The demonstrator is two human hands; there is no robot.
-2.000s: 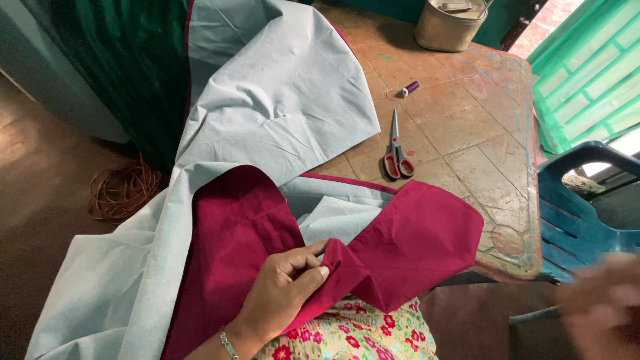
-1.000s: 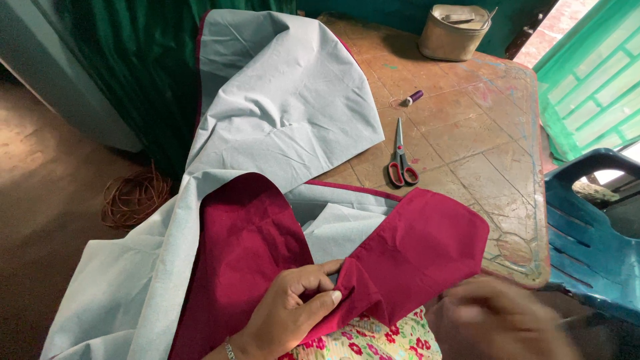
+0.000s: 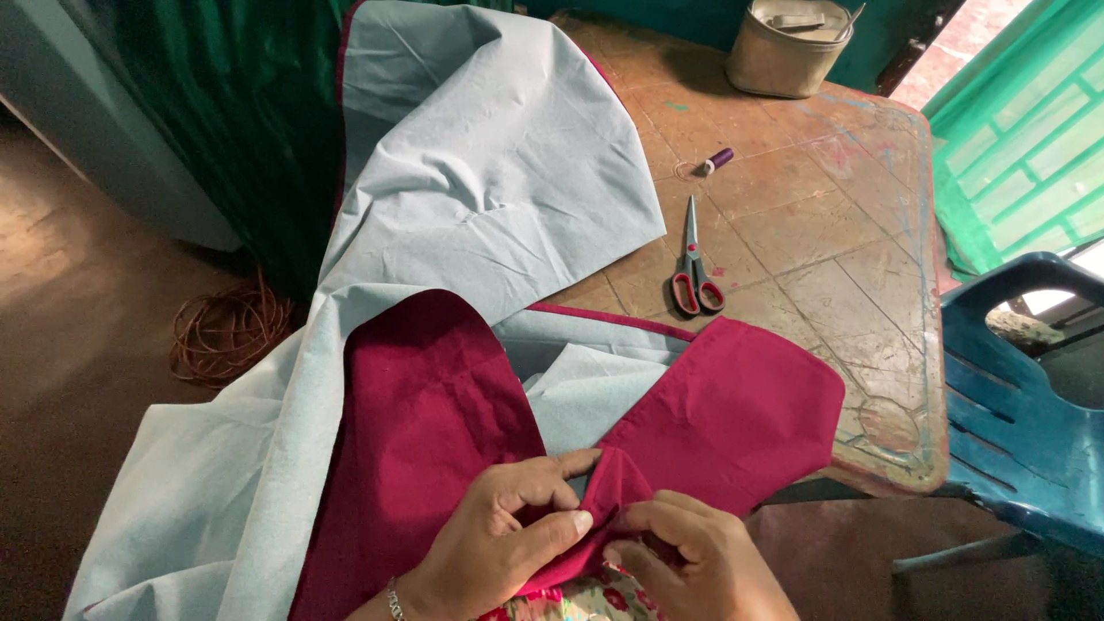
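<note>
A large light blue-grey cloth (image 3: 517,164) with a magenta border (image 3: 733,397) runs from the table down over my lap. My left hand (image 3: 517,526), a bracelet at its wrist, pinches a fold of the magenta border between thumb and fingers. Close to its right, my right hand (image 3: 690,552) has thumb and forefinger together at the same fold; whether a needle is between them cannot be seen. Scissors with red and black handles (image 3: 695,272) lie on the table past the cloth. Above them rests a small spool of purple thread (image 3: 718,161).
The worn brown table (image 3: 828,224) carries a metal tin (image 3: 787,52) near its far edge. A blue plastic chair (image 3: 1000,414) stands at the right, below a green curtain (image 3: 1018,147). Coiled cord (image 3: 228,332) lies on the floor at left, beside dark green fabric (image 3: 224,129).
My right hand, blurred and out to the right before, has come in to the magenta fold beside my left hand. My left hand keeps its pinch on the cloth.
</note>
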